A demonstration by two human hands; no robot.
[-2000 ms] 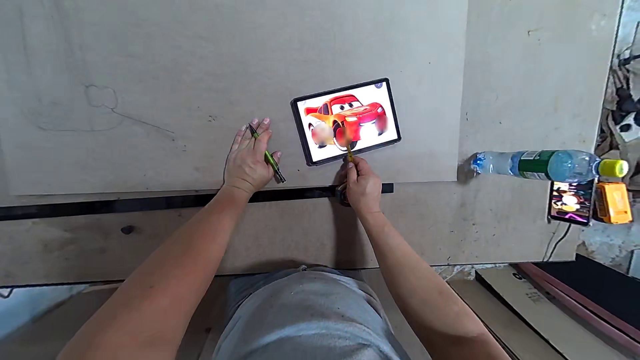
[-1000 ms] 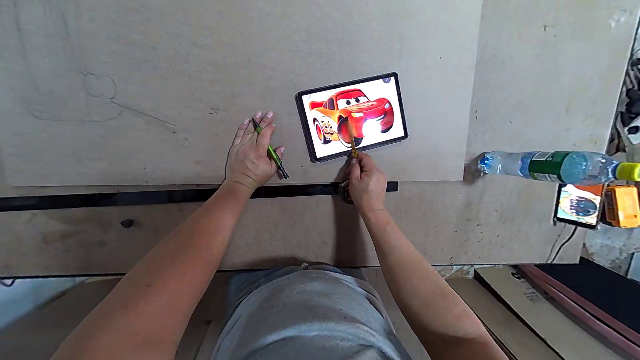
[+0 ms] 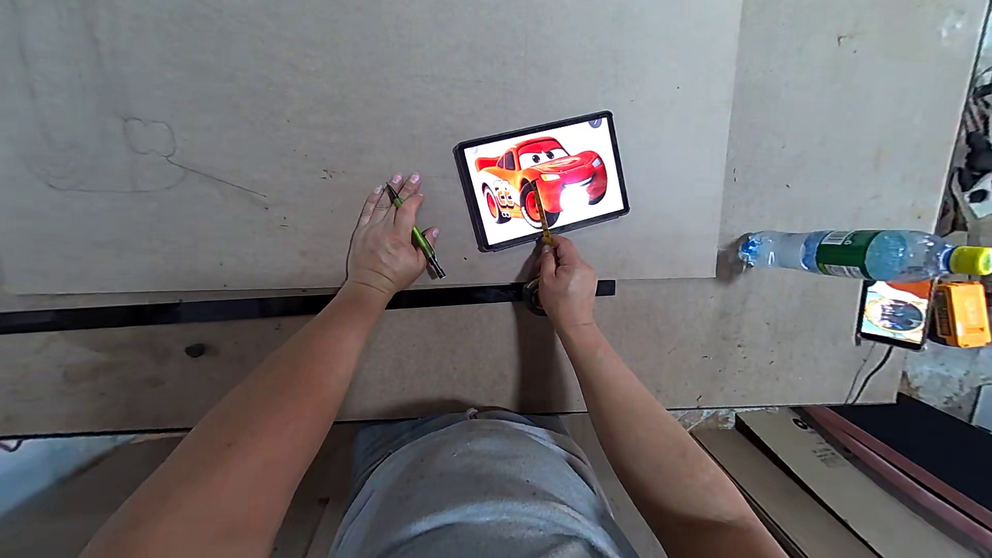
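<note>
A tablet [image 3: 496, 225] in a black case lies tilted on a large cardboard sheet [image 3: 310, 70], showing a red cartoon car. My right hand [image 3: 568, 283] grips a yellow tape measure [image 3: 545, 229], whose blade reaches over the lower part of the screen; its round case is partly hidden under the hand. My left hand [image 3: 387, 244] rests palm down on the cardboard, left of the tablet, with a green and black pen [image 3: 421, 242] held between its fingers. Beneath both wrists runs a long black strip [image 3: 457, 295] along the sheet's lower edge.
At the right lie a plastic bottle [image 3: 845, 254] with a yellow cap, a phone [image 3: 893, 314] with a lit screen and cable, and an orange battery-like block [image 3: 961, 314]. Pencil lines [image 3: 151, 138] mark the cardboard at the left. Cardboard pieces [image 3: 821, 473] lean below right.
The tape blade over the tablet has shifted a little on the picture's front wheel. The phone's screen picture has changed. My left hand stays in place with the pen.
</note>
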